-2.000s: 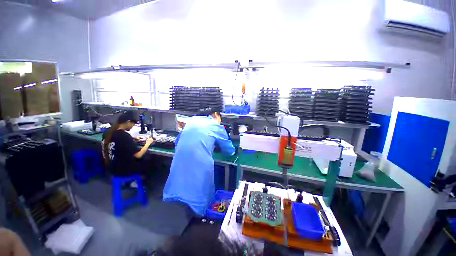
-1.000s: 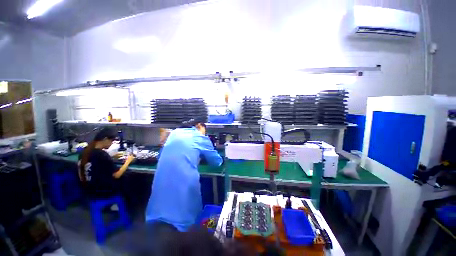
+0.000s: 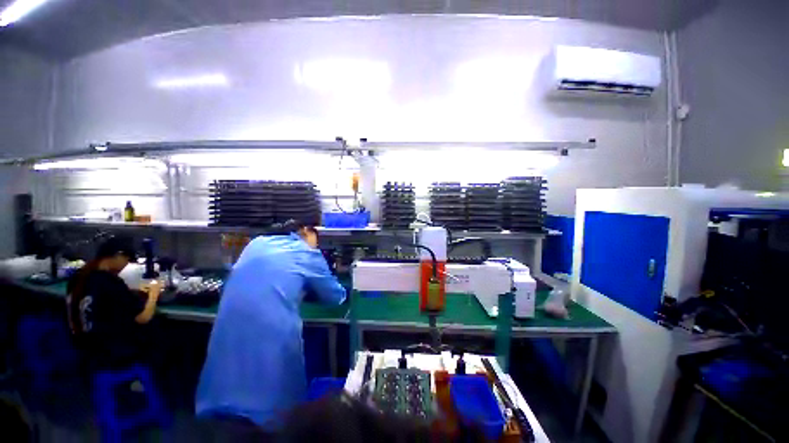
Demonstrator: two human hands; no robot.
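Observation:
Neither of my hands can be made out; a dark blurred shape covers the bottom edge. Nearest in front stands the screwdriving machine, with a white base [image 3: 529, 424] and an orange-red vertical head [image 3: 432, 285]. The green fixture plate [image 3: 403, 391] with several round dark modules lies on its left station, its lower part cut off. The blue-covered fixture plate [image 3: 476, 403] lies on the right station. Orange slide parts [image 3: 445, 396] show between them.
A person in a blue coat [image 3: 259, 324] bends over the green bench [image 3: 389, 309]. A person in black [image 3: 104, 303] sits at left on a blue stool [image 3: 125, 402]. Black tray stacks [image 3: 264, 203] stand on the shelf. A white cabinet with a blue door [image 3: 618, 260] stands right.
The view has turned right and tilted up, so the machine and benches sit further left and lower. The plates are now partly cut off at the bottom.

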